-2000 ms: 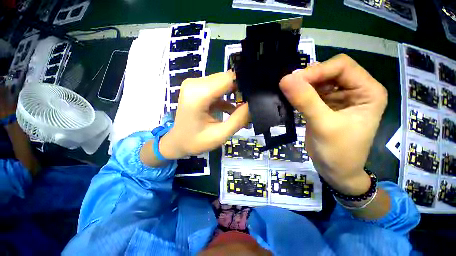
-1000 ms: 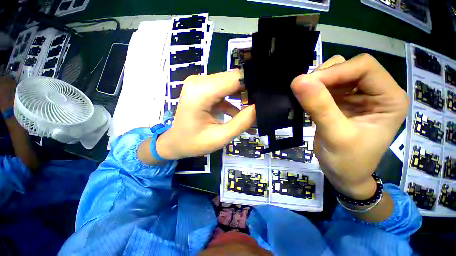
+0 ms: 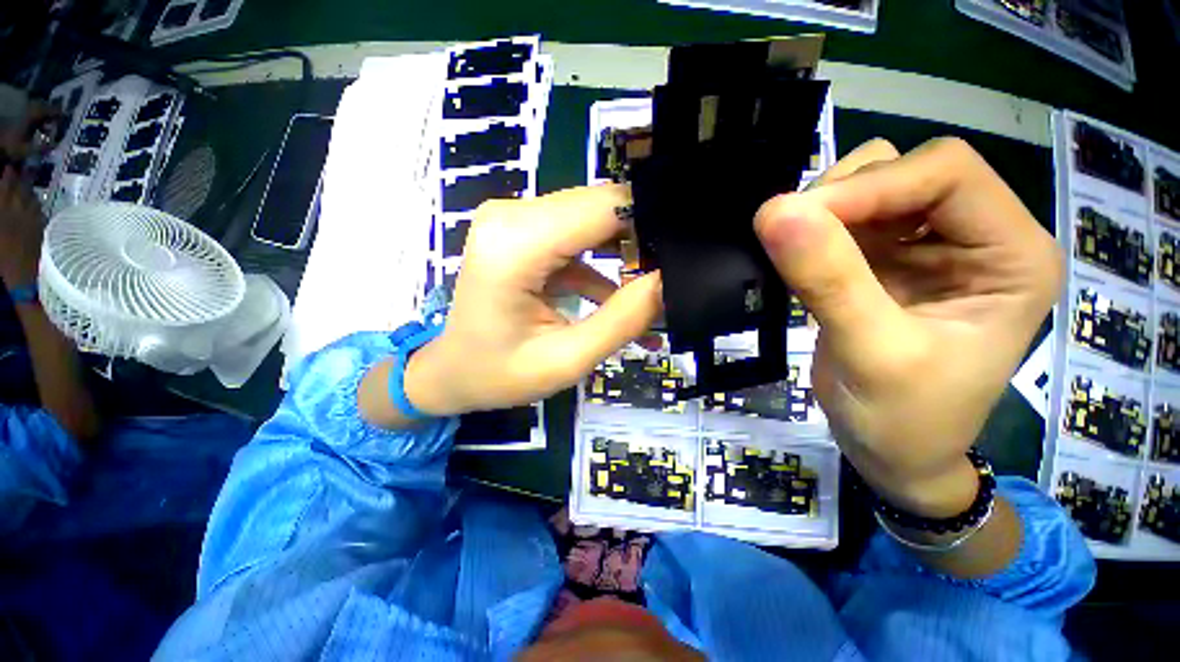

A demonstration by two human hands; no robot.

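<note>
A black adhesive film (image 3: 712, 246) with small cut-out windows is held up over the work tray, with a tan end at its top right. My left hand (image 3: 537, 298) grips its left edge between thumb and fingers; a circuit board's edge seems to show there, mostly hidden by the film. My right hand (image 3: 919, 285) pinches the film's right edge with thumb and index finger. The white board tray (image 3: 701, 526) below holds several circuit boards (image 3: 761, 479); its upper part is mostly covered by hands and film.
Left of the tray lie a release liner sheet (image 3: 485, 142) with black shapes and plain white backing sheets (image 3: 356, 194). Further left are a phone (image 3: 294, 181), a white fan (image 3: 142, 278) and another person's arm (image 3: 45, 336). Another board tray (image 3: 1061, 310) lies at right.
Compared with two seconds ago, the film stands more upright and slightly further right and up. Both hands have shifted slightly right, still holding it. The other person's hand at far left has moved.
</note>
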